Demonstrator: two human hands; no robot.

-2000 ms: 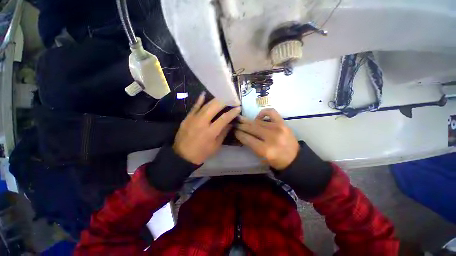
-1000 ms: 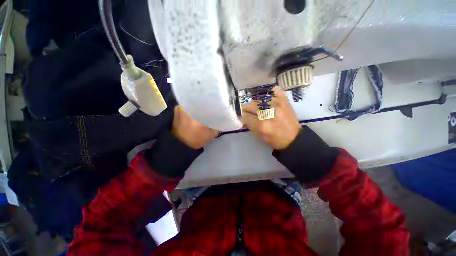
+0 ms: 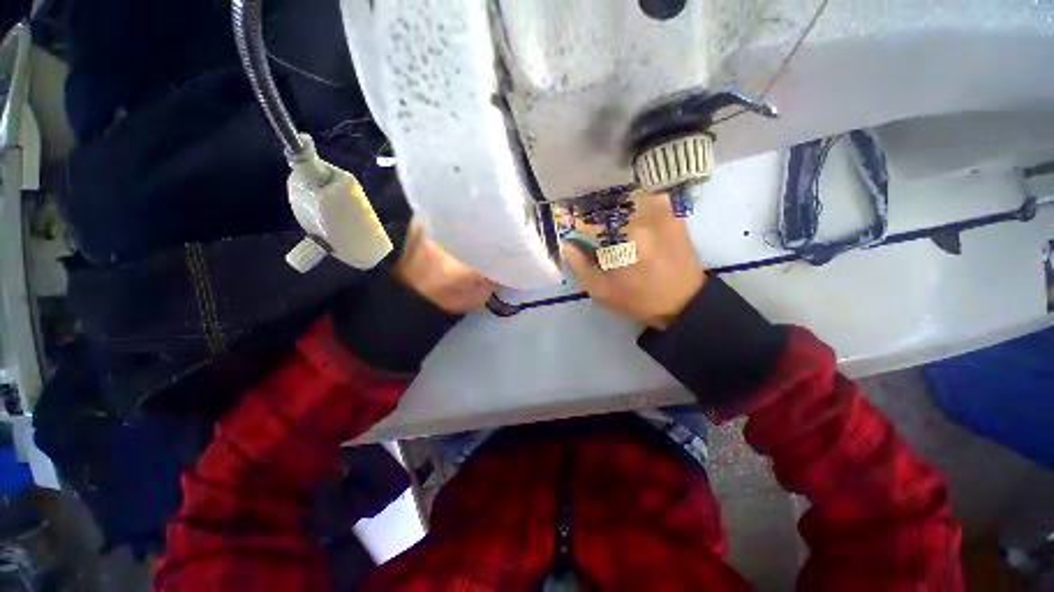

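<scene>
The white sewing machine head (image 3: 445, 139) crosses the view above both hands. My left hand (image 3: 439, 275) is left of the head, its fingers partly hidden beneath it; what it touches does not show. My right hand (image 3: 641, 260) is at the needle area, partly behind the tension knobs, and a bit of teal-green shows by its fingertips, too small to name. Dark denim garments (image 3: 127, 301) with pale yellow stitch lines lie left of the machine. The cream ribbed knob (image 3: 674, 160) is above my right hand.
The cream machine lamp (image 3: 335, 214) hangs on its metal stem left of the head. A folded denim loop (image 3: 803, 208) with frayed edges lies on the white machine bed (image 3: 855, 301) at right. A thin dark strip runs along the bed. Blue cloth (image 3: 994, 399) is at lower right.
Compared with the oldest frame, both hands have gone further under the head and their fingertips are now hidden. Since the later frame, the dark strip's curved end has come into view beside my left hand.
</scene>
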